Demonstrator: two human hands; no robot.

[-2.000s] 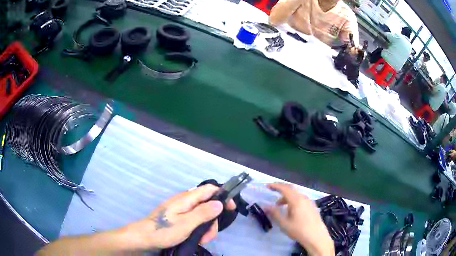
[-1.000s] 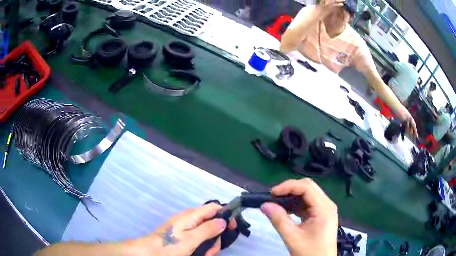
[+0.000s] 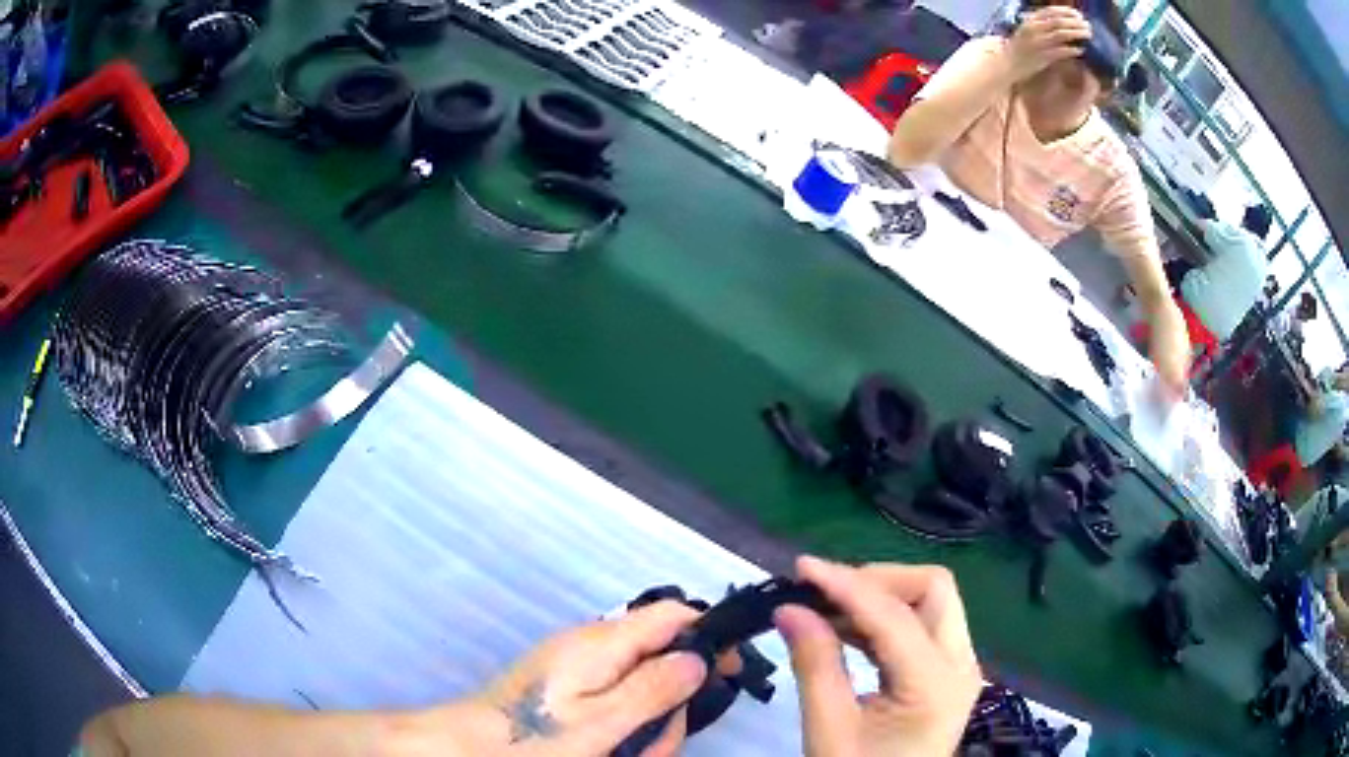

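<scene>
My left hand (image 3: 614, 683) is bare and grips the black headband (image 3: 716, 633) of a headphone assembly over the white foam sheet (image 3: 400, 577). My right hand (image 3: 888, 651) pinches a black slider cover (image 3: 781, 592) between thumb and fingers at the headband end. The grey metal tip does not show; the cover and band look joined in one line. Black parts of the assembly (image 3: 758, 676) show below the band, partly hidden by my fingers. A pile of black slider covers (image 3: 1013, 728) lies at the right of the sheet, partly behind my right hand.
A red tray (image 3: 166, 148) with small black parts is upper left. Curved steel bands (image 3: 163, 355) fan out at left beside a yellow-black stick (image 3: 33, 388). The green conveyor belt (image 3: 651, 340) carries ear cups (image 3: 885, 422). A person (image 3: 1058, 163) sits opposite near a blue tub (image 3: 824, 184).
My right hand has brought a slider cover from the right side to the headband end, covering the grey tip. The person opposite has stretched an arm down. The view has shifted slightly.
</scene>
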